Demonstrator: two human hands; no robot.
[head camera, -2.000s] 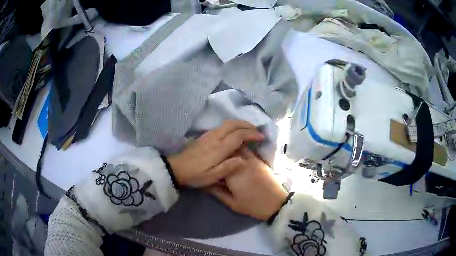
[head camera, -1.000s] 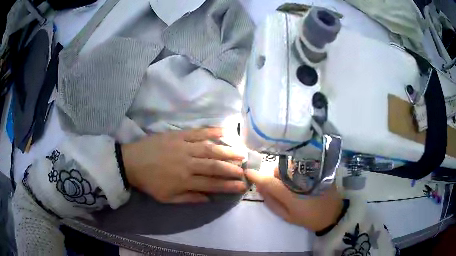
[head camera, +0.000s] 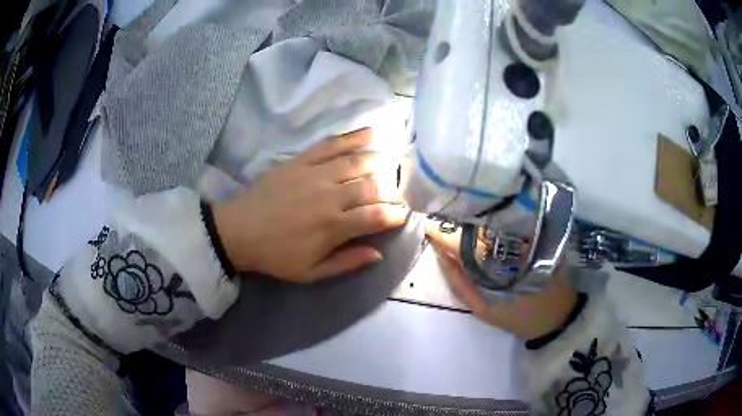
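Note:
My left hand (head camera: 305, 213) lies flat, fingers spread, on the fabric left of the needle area. Under it is a smooth dark grey rounded piece (head camera: 325, 313), its curved edge running up to the machine head. Light-grey ribbed fabric (head camera: 175, 106) with a smoother whitish part (head camera: 317, 89) lies bunched above the hand. My right hand (head camera: 521, 301) is beside and partly behind the shiny metal loop of the white sewing machine (head camera: 468, 122); its fingertips are near the fabric edge, and whether they pinch it is hidden. The presser foot area is mostly hidden in glare.
Dark grey cut pieces (head camera: 69, 89) lie at the left of the table. A black band (head camera: 691, 264) and a brown cardboard piece (head camera: 682, 183) are on the machine arm. Cream fabric (head camera: 671, 32) lies behind the machine. The table's grey front edge (head camera: 325, 396) curves along the bottom.
The hands have parted from their overlap and come to the machine head with the fabric. Since one second ago, my left hand has shifted slightly up, and the dark piece's edge shows between the hands.

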